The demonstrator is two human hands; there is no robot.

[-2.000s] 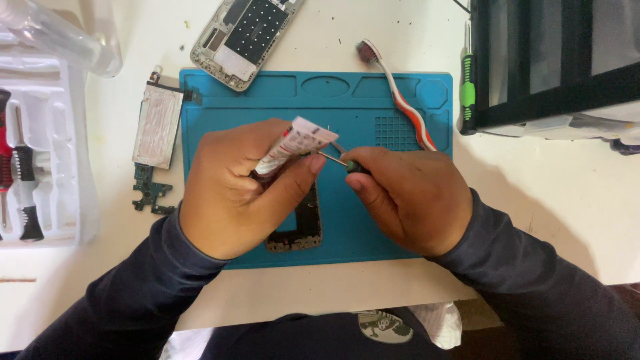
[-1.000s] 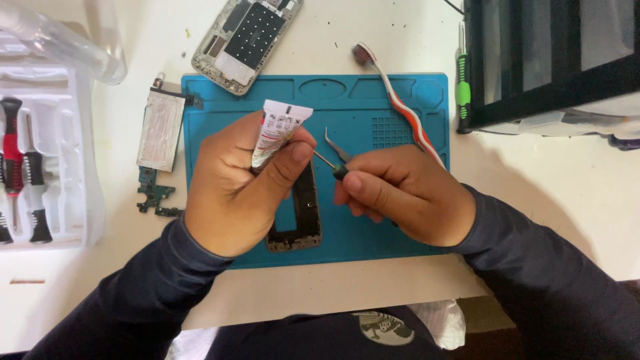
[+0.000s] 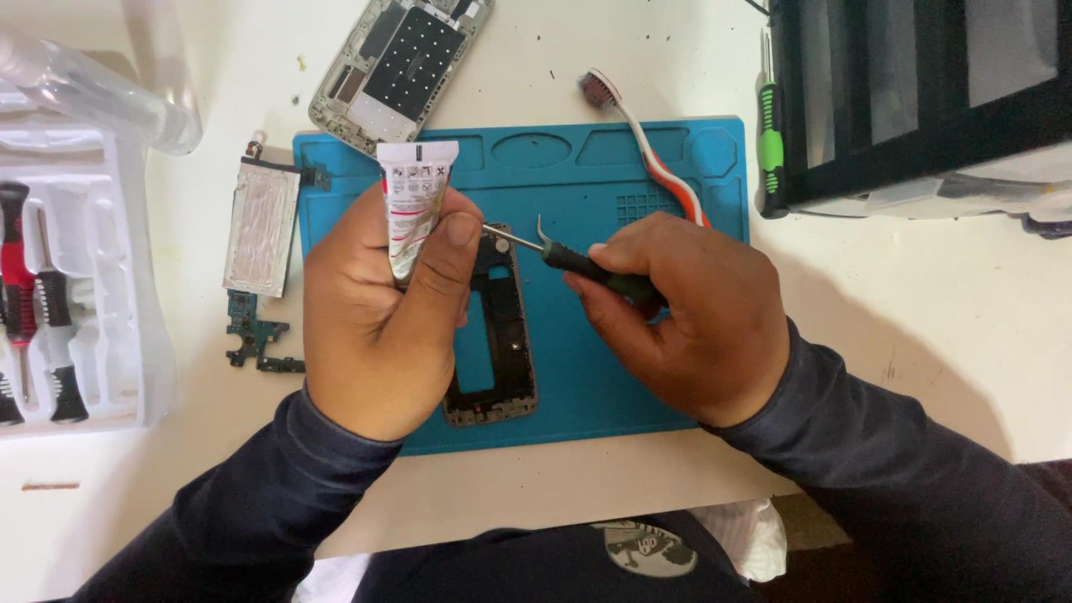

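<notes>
My left hand (image 3: pixel 389 318) is closed around a small white squeeze tube (image 3: pixel 413 201), its flat crimped end up and printing facing me. Between my right thumb and fingers is a dark-handled screwdriver (image 3: pixel 599 272); its thin metal shaft points left toward my left fingertips, where its tip is hard to make out. Below my hands, a black phone mid-frame (image 3: pixel 511 360) lies on the blue silicone repair mat (image 3: pixel 578 402), partly covered by my left hand. The curved tip of tweezers (image 3: pixel 541 228) shows beside the screwdriver. My right hand (image 3: pixel 695 318) is over the mat's right half.
A silver phone housing (image 3: pixel 402 67) overlaps the mat's top edge. Left of the mat lie a battery (image 3: pixel 261 228) and a circuit board (image 3: pixel 255 331). A toothbrush (image 3: pixel 657 159) crosses its upper right. A screwdriver tray (image 3: pixel 126 276) is far left; a green-black screwdriver (image 3: pixel 770 138) lies by a dark-framed box (image 3: pixel 913 100).
Since two seconds ago, the tube in my left hand has turned from tilted to nearly upright, showing its printed face. The screwdriver has stayed in my right hand.
</notes>
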